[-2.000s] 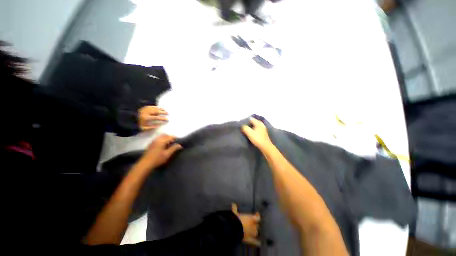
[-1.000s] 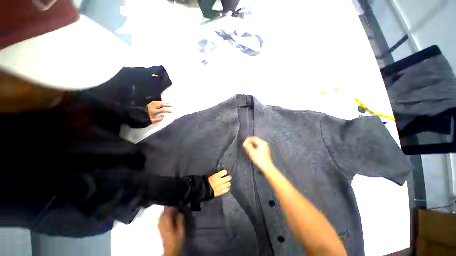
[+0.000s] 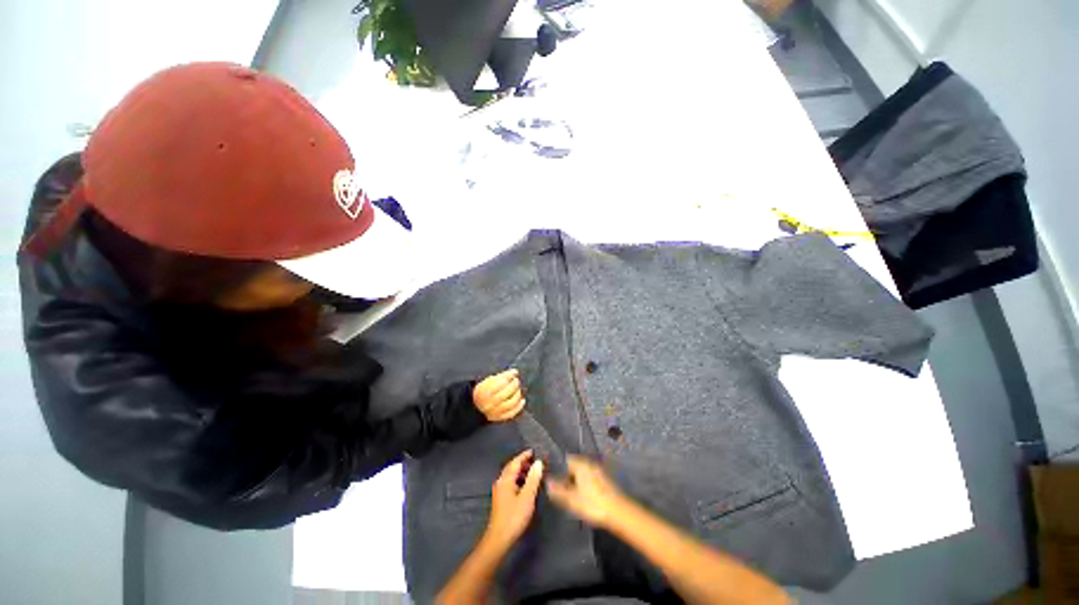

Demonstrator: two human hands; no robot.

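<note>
The grey jacket [image 3: 674, 307] lies spread on the white table, neckline at the far end and hem towards me. Two dark buttons [image 3: 614, 433] show down the front beside the placket. My left hand [image 3: 517, 490] pinches the loose front edge of the left-side panel low on the front. My right hand [image 3: 586, 490] is just right of it, blurred, at the placket; whether it grips cloth is unclear. Another person's hand [image 3: 499, 396] is on the same front edge, above my left hand. The hem is partly cut off by the lower picture edge.
A person in a red cap [image 3: 225, 166] and black jacket leans over the table's left side. A yellow tape measure [image 3: 816, 227] lies beyond the right sleeve. Clear plastic with dark strips [image 3: 532, 136], a monitor and a plant [image 3: 396, 41] are further back. Grey and black garments [image 3: 947, 177] hang at right.
Both my hands have come down from the upper jacket to the lower front. The front panel edge is now held. The other person has leaned in, a hand still on the front edge.
</note>
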